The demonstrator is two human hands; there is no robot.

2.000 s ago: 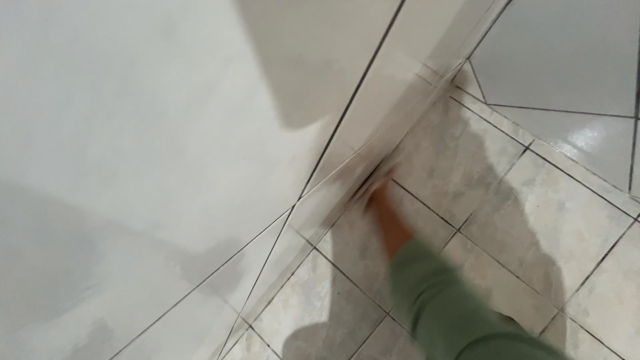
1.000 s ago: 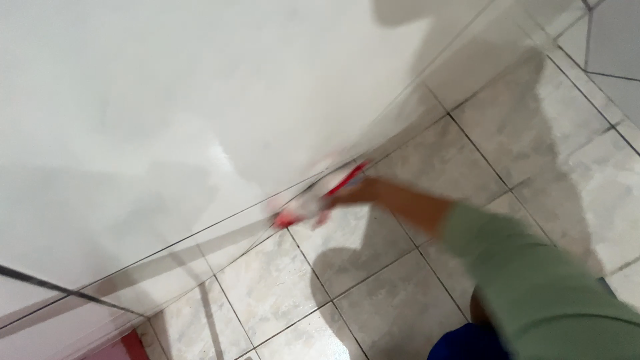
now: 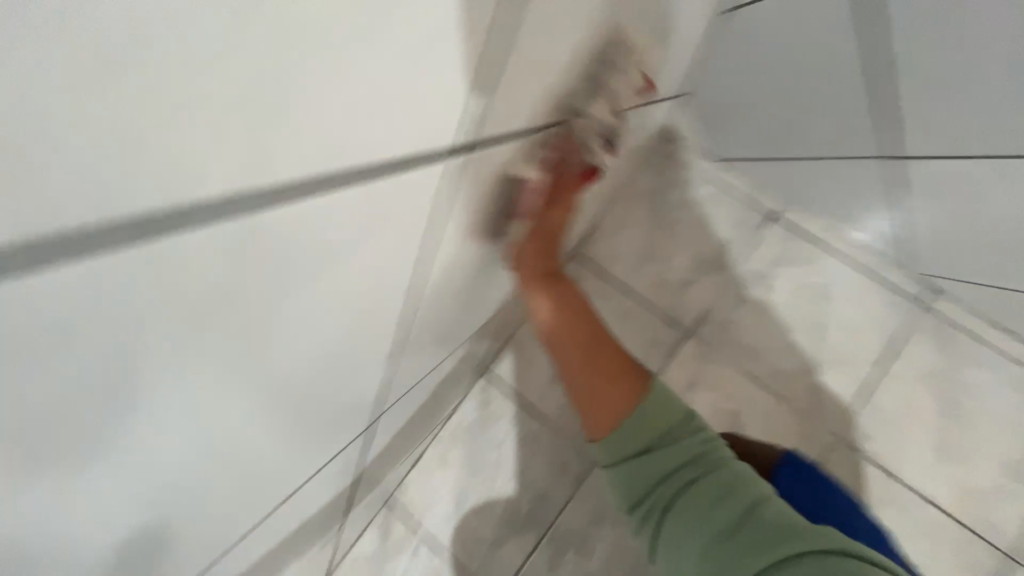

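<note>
My right hand (image 3: 552, 204), below a green sleeve, is stretched out along the lower part of the white tiled wall (image 3: 224, 336). It is closed on a blurred cloth (image 3: 604, 88) with pale, grey and red parts, which lies against the wall near the corner. The blur hides the cloth's exact shape and how the fingers lie on it. My left hand is not in view.
Marbled floor tiles (image 3: 784, 320) with dark joints meet the wall along a slanting edge. A second wall of grey-white tiles (image 3: 800, 80) stands at the upper right. Part of my bent knee in blue clothing (image 3: 824, 496) shows at the lower right. Shadows fall on the floor and wall.
My right hand, low by the floor edge before, is now higher on the wall and nearer the corner, with the cloth in it. The view has shifted too.
</note>
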